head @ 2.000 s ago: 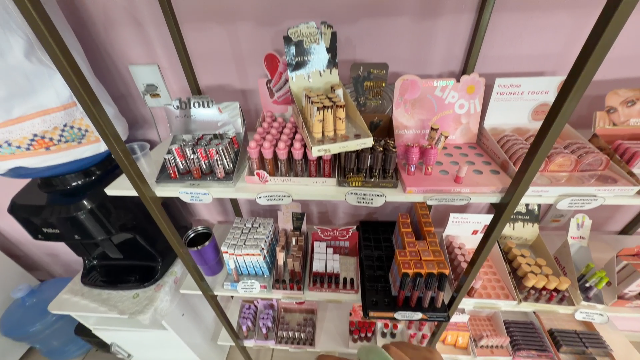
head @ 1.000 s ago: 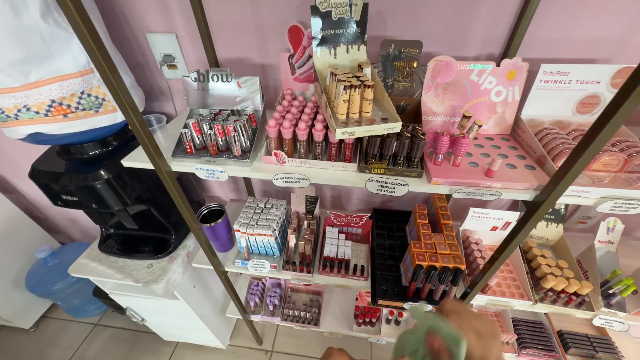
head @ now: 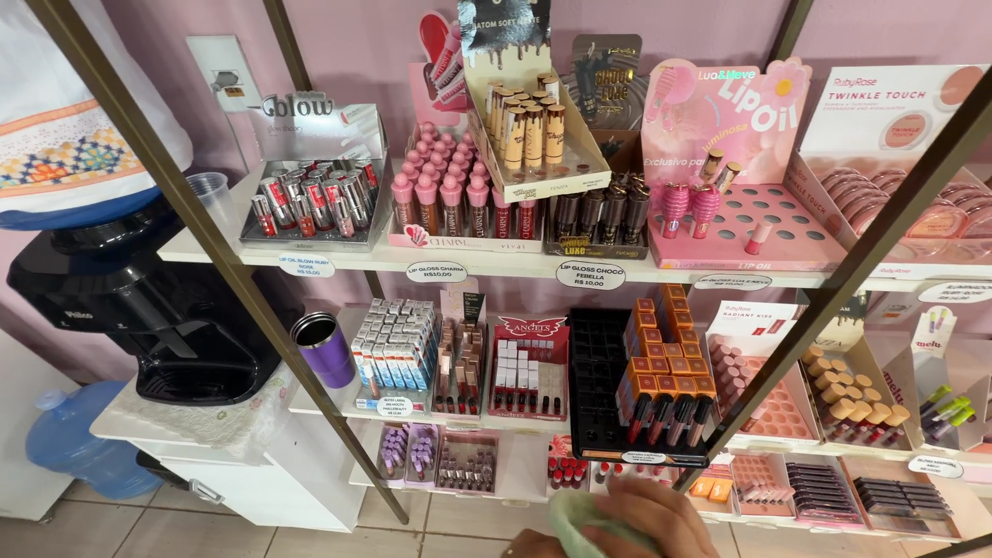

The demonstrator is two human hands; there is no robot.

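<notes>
Both hands are low in the view, in front of the lowest shelf. My right hand (head: 655, 515) has its fingers around a pale green cloth (head: 572, 518). Beside it, at the bottom edge, only a small part of my left hand (head: 533, 544) shows, close to the cloth; its fingers are hidden. Above the hands, on the middle shelf, a black tray (head: 601, 387) holds orange boxes (head: 655, 364) and several dark-capped lip glosses (head: 666, 415). Small red-topped cosmetics (head: 567, 471) stand on the lowest shelf just behind the hands.
Dark metal uprights (head: 186, 198) slant before the white shelves (head: 496, 262). Display boxes of lipsticks and glosses line them, with a tilted cream box (head: 554, 182) on top. A purple tumbler (head: 329, 356) stands at the middle shelf's left end. A black water dispenser (head: 101, 302) is at left.
Two seconds ago the hands hardly showed; they have come into view at the bottom with the green cloth. The view has shifted somewhat.
</notes>
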